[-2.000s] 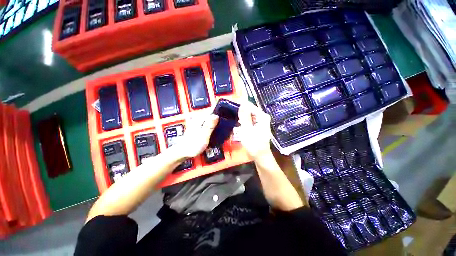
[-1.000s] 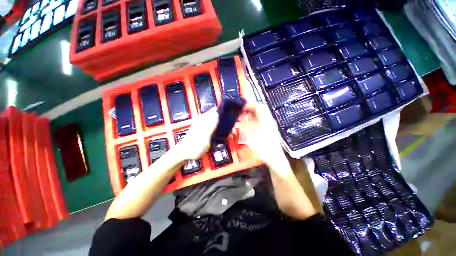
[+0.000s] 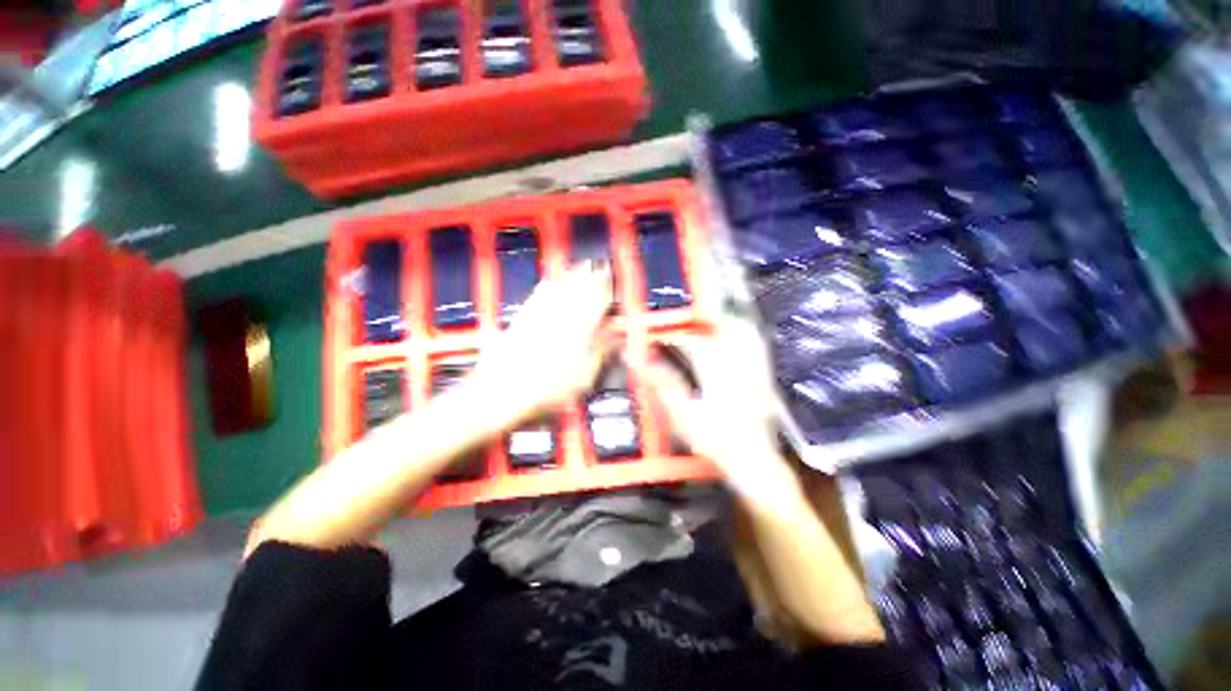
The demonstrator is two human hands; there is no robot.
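Note:
The red foam tray [image 3: 540, 485] lies in front of me with two rows of pockets. Its upper row holds dark covered handsets [image 3: 452, 275]. In the lower row, handsets with white and silver patches [image 3: 612, 424] show. My left hand [image 3: 556, 335], blurred, is over the tray's middle, its fingertips at the fourth upper pocket. My right hand [image 3: 716, 392], also blurred, is at the tray's right end, with a dark shape by its fingers. I cannot tell whether either hand holds anything.
A blister tray of dark covers [image 3: 945, 243] adjoins the foam tray on the right, with crinkled black sheets [image 3: 999, 554] below it. Stacked red foam trays stand beyond [image 3: 459, 128] and at left [image 3: 101, 405]. A dark reddish slab [image 3: 236, 367] lies on the green bench.
The dark handset held up between my hands no longer shows there. My left hand now reaches over the upper row, and the hands are apart. The view has shifted, moving the trays right in the picture.

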